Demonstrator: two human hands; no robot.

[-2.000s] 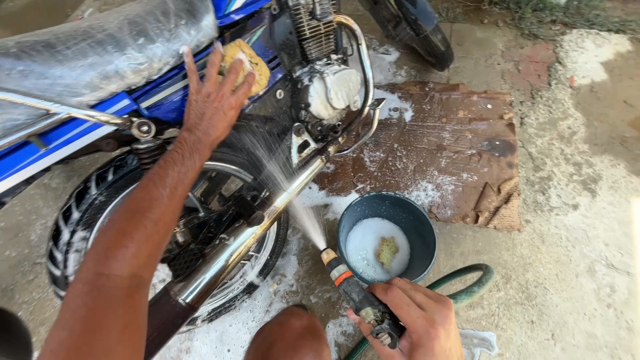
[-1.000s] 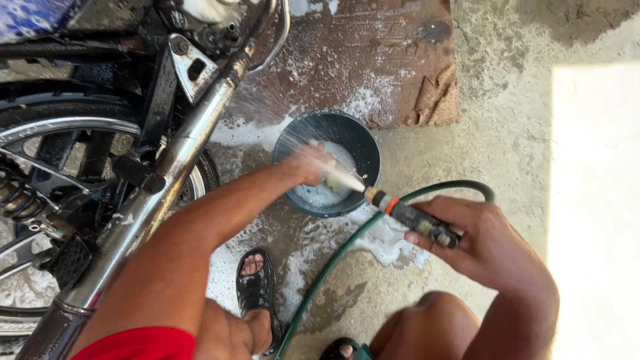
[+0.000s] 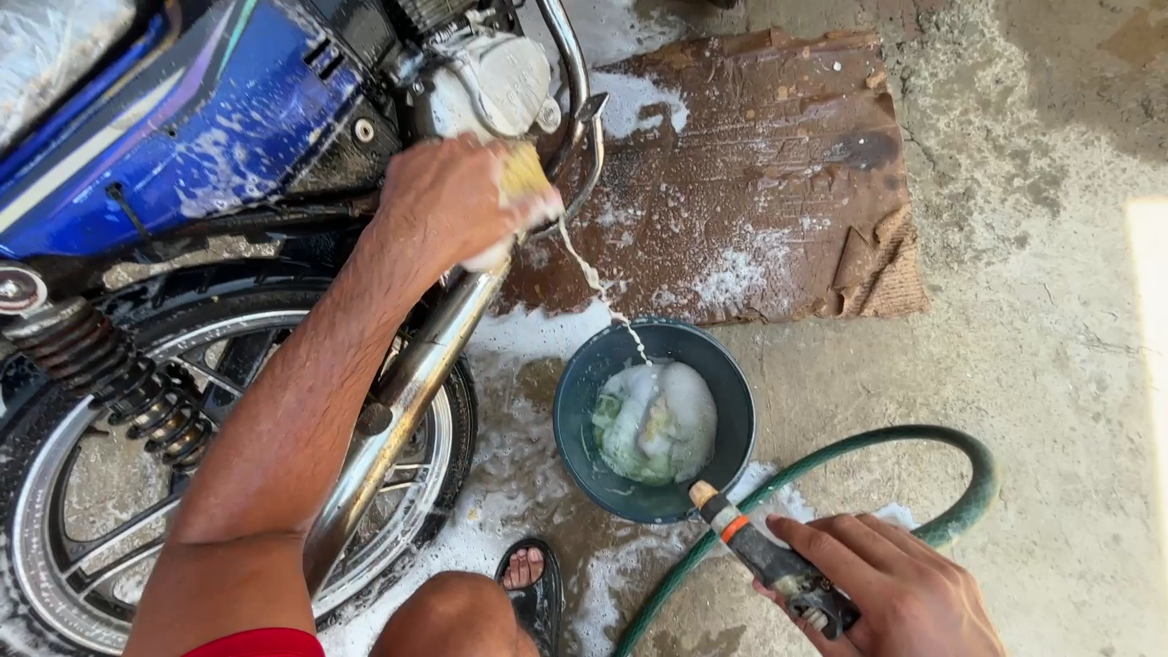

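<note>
My left hand [image 3: 447, 201] grips a wet yellow sponge [image 3: 523, 173] beside the foam-covered engine cover [image 3: 502, 87] of a blue motorcycle [image 3: 246, 119], just above the chrome exhaust pipe [image 3: 424, 356]. Foamy water runs from the sponge down into a dark bucket [image 3: 584, 447], which holds suds [image 3: 671, 411] with something greenish among them. At the lower right, my right hand [image 3: 885, 575] holds a black hose nozzle [image 3: 766, 547] with an orange ring, its tip near the bucket's rim. No spray comes out of the nozzle.
A wet, torn cardboard sheet [image 3: 776, 182] lies on the concrete beyond the bucket. The green hose [image 3: 949, 447] curls behind the nozzle and passes below the bucket. The rear wheel [image 3: 456, 456] stands at the left, near my sandalled foot [image 3: 529, 584].
My left hand has come out of the bucket and up to the engine with the sponge. The nozzle was spraying toward the bucket and the spray has stopped.
</note>
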